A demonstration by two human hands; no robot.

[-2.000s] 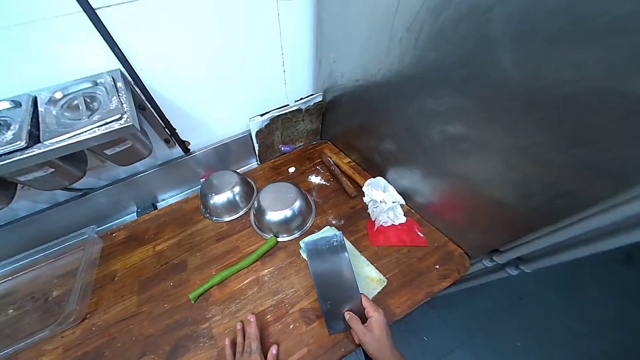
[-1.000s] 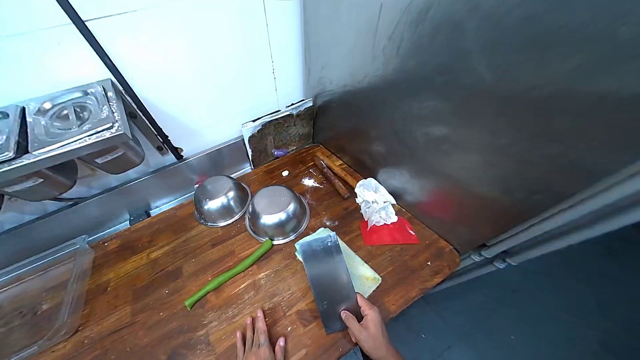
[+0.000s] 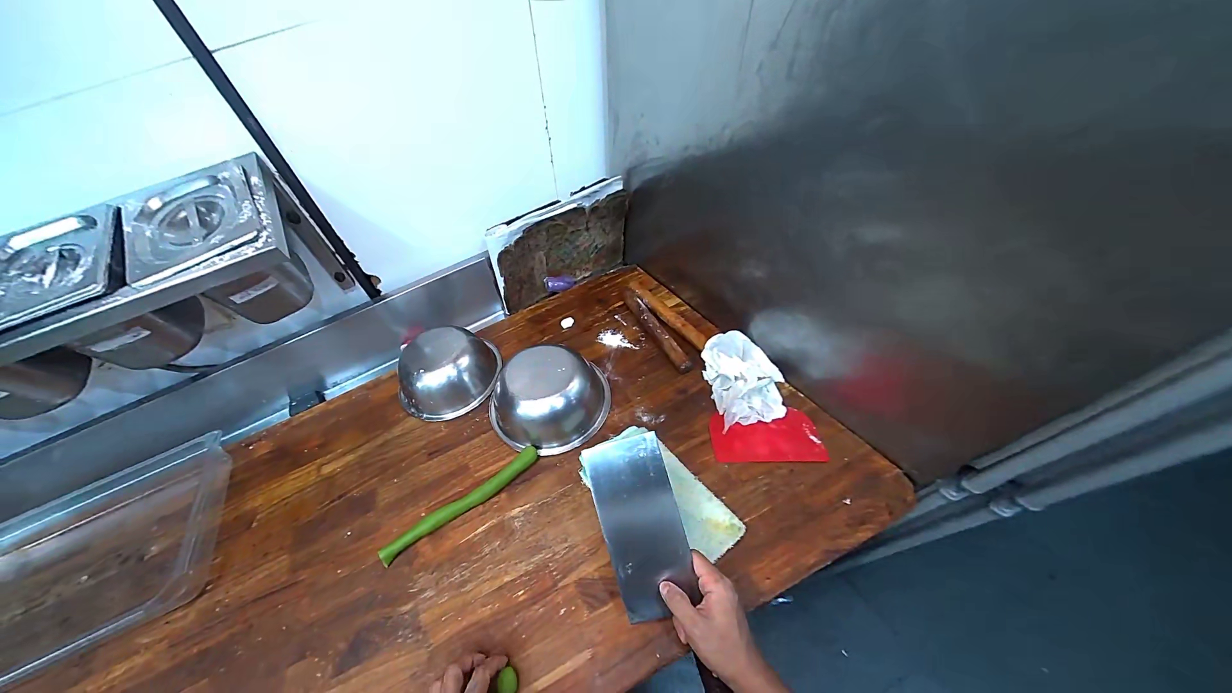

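My right hand [image 3: 712, 616] grips a cleaver [image 3: 640, 525] near its heel, with thumb and fingers on the wide steel blade and the dark handle below. The blade lies partly over a folded pale cloth [image 3: 707, 510]. At the bottom edge, my left hand [image 3: 469, 674] has its fingers curled beside a short green piece [image 3: 506, 680]; whether it grips the piece cannot be told. A long green dough-like roll [image 3: 457, 507] lies diagonally on the wooden worktop [image 3: 318, 558], its upper end by an upside-down steel bowl [image 3: 550, 397]. A second inverted bowl [image 3: 449, 372] is beside that one.
A red plastic scraper [image 3: 770, 440] lies under crumpled white plastic [image 3: 743, 375] at the right. Two wooden rolling pins [image 3: 657, 330] lie behind, near white powder [image 3: 616, 339]. A clear plastic container [image 3: 106, 558] stands left, below shelved lidded steel pans [image 3: 192, 221]. A metal wall borders the right.
My left hand, spread flat on the worktop before, is now curled at the bottom edge, where a short green piece has come into view. My right hand still holds the cleaver.
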